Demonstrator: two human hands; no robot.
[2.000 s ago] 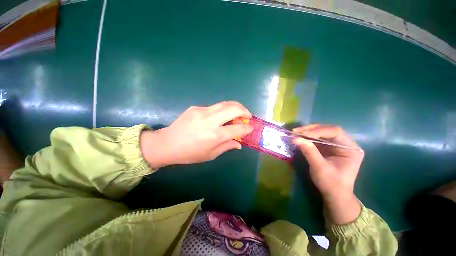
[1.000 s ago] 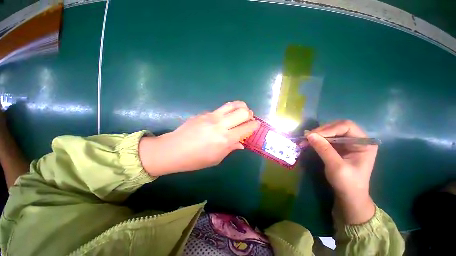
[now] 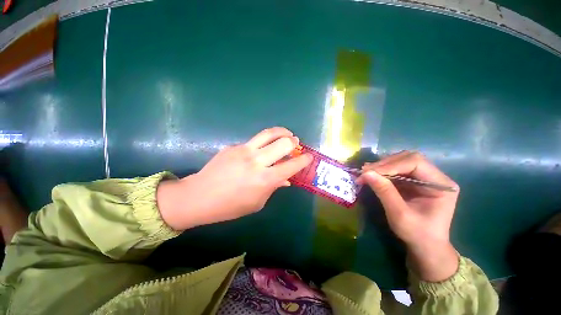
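Observation:
My left hand (image 3: 237, 175) holds the red electronic unit (image 3: 306, 174) by its left end, fingers over the orange area. The unit tilts down to the right, with its white-and-blue board (image 3: 335, 181) facing up. My right hand (image 3: 415, 194) holds thin tweezers (image 3: 418, 182) like a pen. Their tip is at the upper right edge of the board; whether it touches or holds a piece is too small to tell. The yellow-green tape strip (image 3: 353, 67) lies flat under and beyond the unit. A clear, shiny film (image 3: 372, 114) lies over part of it.
The glossy green bench (image 3: 227, 80) surrounds the hands. A white cord-like line (image 3: 105, 92) crosses it on the left. An amber film stack (image 3: 27, 52) lies at the upper left. A pale rail (image 3: 486, 13) curves along the far edge. Parts of other people show at both sides.
The tweezers have tilted, their rear end now lower than a second ago. The unit and both hands sit slightly further left in view, as does the bench. Both grasps are unchanged.

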